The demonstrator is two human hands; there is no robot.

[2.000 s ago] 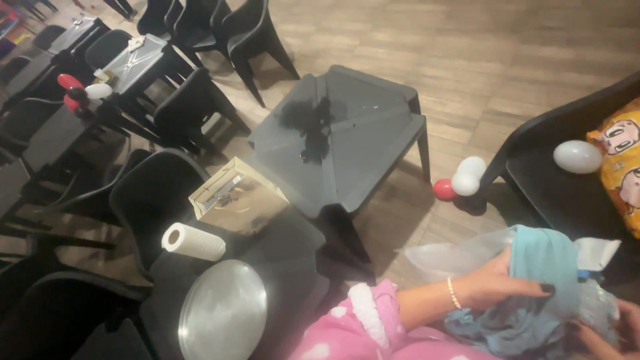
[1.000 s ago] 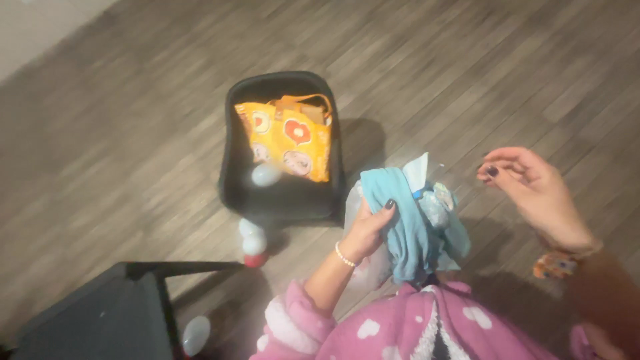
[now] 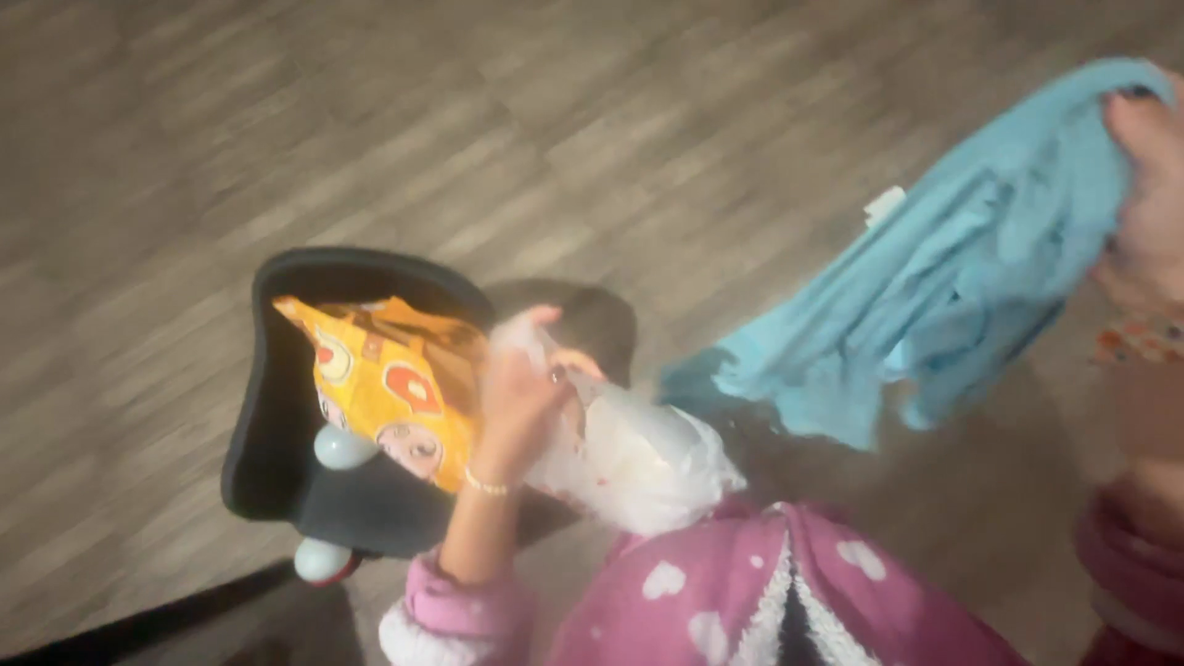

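My left hand [image 3: 523, 398] grips the top of a translucent white plastic bag [image 3: 652, 458], which hangs in front of my pink jacket and holds something pale. At the right edge, my right hand [image 3: 1147, 185] is closed on a light blue cloth garment [image 3: 980, 250] that hangs down at a slant toward the bag. A small white tag or paper [image 3: 885, 205] shows behind the garment's edge. Part of the right hand lies outside the view.
A black plastic chair [image 3: 370, 518] stands at the left with a yellow printed bag [image 3: 379, 379] on it. One pale balloon [image 3: 344, 448] rests on the seat, another [image 3: 322, 561] by its lower edge. A dark table edge [image 3: 166, 610] crosses the lower left. Wood-look floor [image 3: 647, 120] lies beyond.
The blue garment was in my left hand a second ago and is now in my right, out to the right. My left hand now holds the plastic bag. The view has swung over from the tables.
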